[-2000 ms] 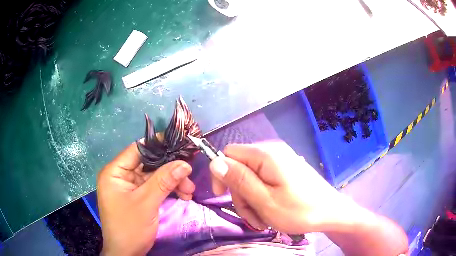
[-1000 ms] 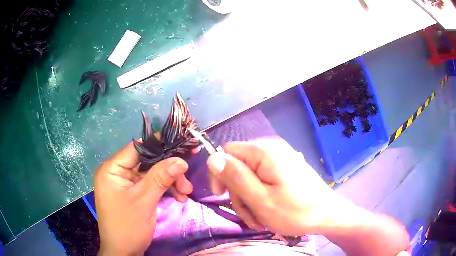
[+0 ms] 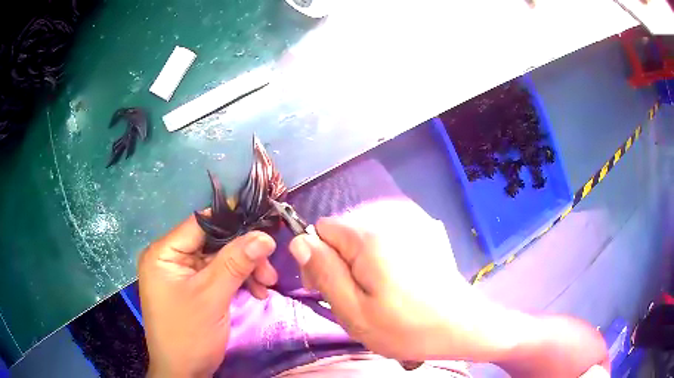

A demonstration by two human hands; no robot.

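Observation:
My left hand (image 3: 203,284) holds a black spiky hair piece (image 3: 247,199) between thumb and fingers, its locks pointing up and away from me. My right hand (image 3: 369,277) grips a craft knife (image 3: 290,215) with thumb and fingers. The knife's tip is at the right side of the hair piece, near the base of the tallest lock; whether it cuts in cannot be told. A small black hair section (image 3: 128,134) lies on the green table at left.
The green table (image 3: 244,44) holds a small white block (image 3: 173,73), a long white strip (image 3: 214,102) and a white ring-like object (image 3: 307,6). A dark heap (image 3: 37,59) is at far left. A blue bin (image 3: 517,221) of black parts is below the table edge.
The knife and right hand have shifted slightly left, and the knife is turned more steeply. The hair piece has tilted a little. The table things have shifted left and up in view.

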